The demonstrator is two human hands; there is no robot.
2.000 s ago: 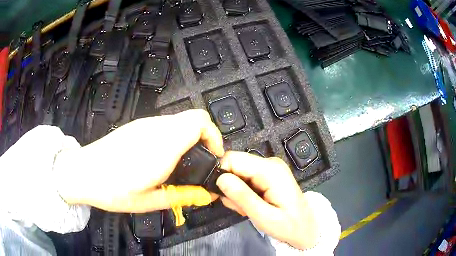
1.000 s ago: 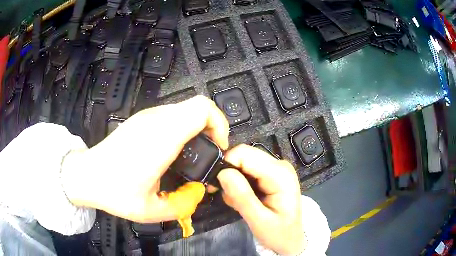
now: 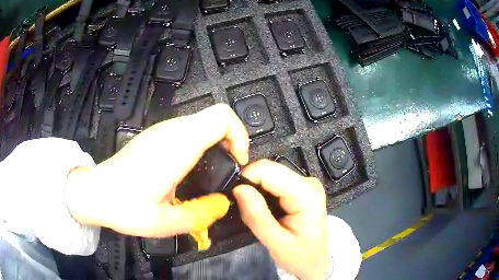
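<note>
My left hand [image 3: 158, 175] holds a dark smartwatch body [image 3: 212, 172] by its edges, its sensor back facing up. An orange-yellow finger cot [image 3: 205, 216] covers my left thumb, its loose tip hanging down. My right hand [image 3: 287, 216] pinches the end of a black strap [image 3: 246, 183] between thumb and index finger against the right edge of the body. Most of the strap is hidden by my fingers. Whether its end sits in the lugs cannot be told. Both hands are above the speckled foam tray [image 3: 284, 76].
Watch bodies [image 3: 254, 115] lie in tray pockets ahead and right. Strapped watches [image 3: 171, 63] crowd the left side. Loose black straps [image 3: 377, 30] are heaped on the green mat [image 3: 416, 93] at upper right. A red item [image 3: 440, 164] and a yellow floor line [image 3: 399, 238] show at right.
Against two seconds ago, the tray and straps appear slightly shifted in view. The watch body tilts a little between my fingers. Both hands keep their grips, and the finger cot's tip has shifted slightly.
</note>
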